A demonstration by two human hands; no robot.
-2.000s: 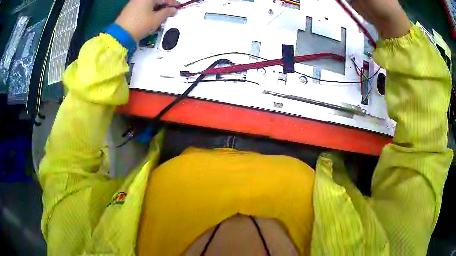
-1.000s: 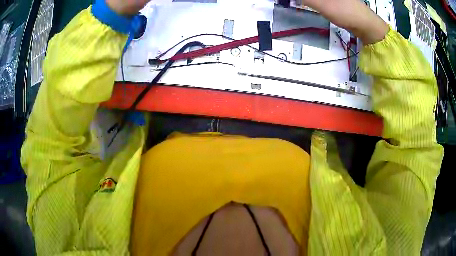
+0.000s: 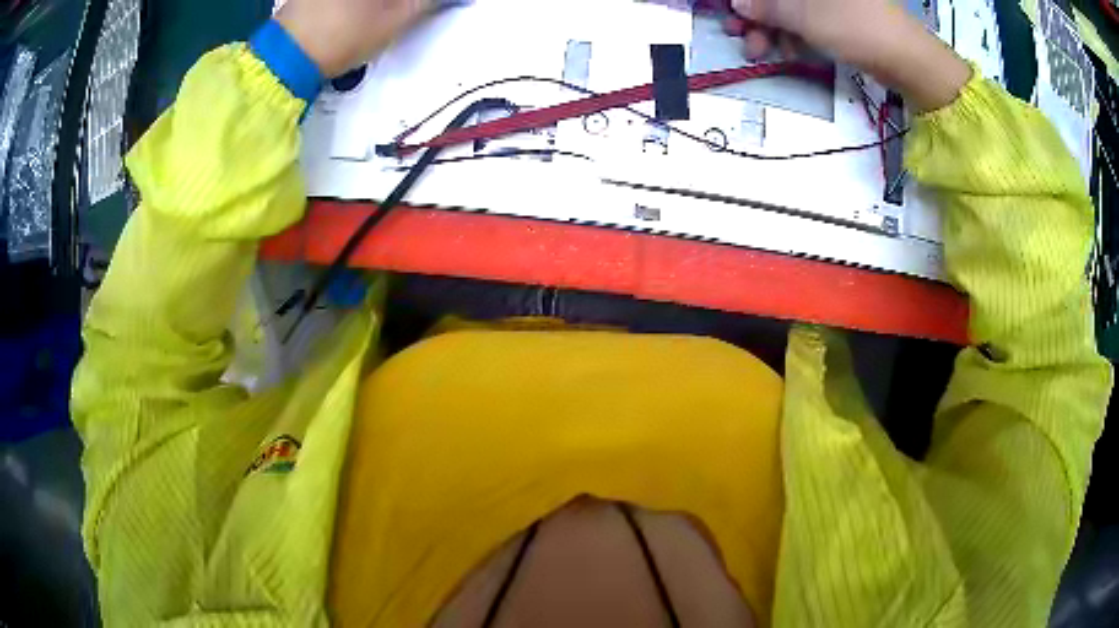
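The white display back panel (image 3: pixel 491 184) lies in front of me with a red band (image 3: pixel 589 260) along its near edge. A red wire harness (image 3: pixel 552 113) crosses it slantwise under a black tape strip (image 3: pixel 669 82). A thin black cable (image 3: pixel 785 155) curves beside it. A thick black cable (image 3: pixel 390 202) hangs over the near edge at left. My left hand (image 3: pixel 356 27) is at the top edge, its fingertips partly cut off; its hold is unclear. My right hand (image 3: pixel 822 27) is over the panel's upper right with fingers bent; what it holds is unclear.
A blue wrist strap (image 3: pixel 286 61) is on my left wrist. At far left are a sheet with strips (image 3: pixel 113 111) and clear plastic packing (image 3: pixel 43 147). Another strip sheet (image 3: pixel 1065 68) lies at upper right. The panel's far part is cut off by the picture's edge.
The panel shows higher in the picture than two seconds ago. My right hand has moved left from the panel's right end, over its upper part. The taped red harness looks unchanged.
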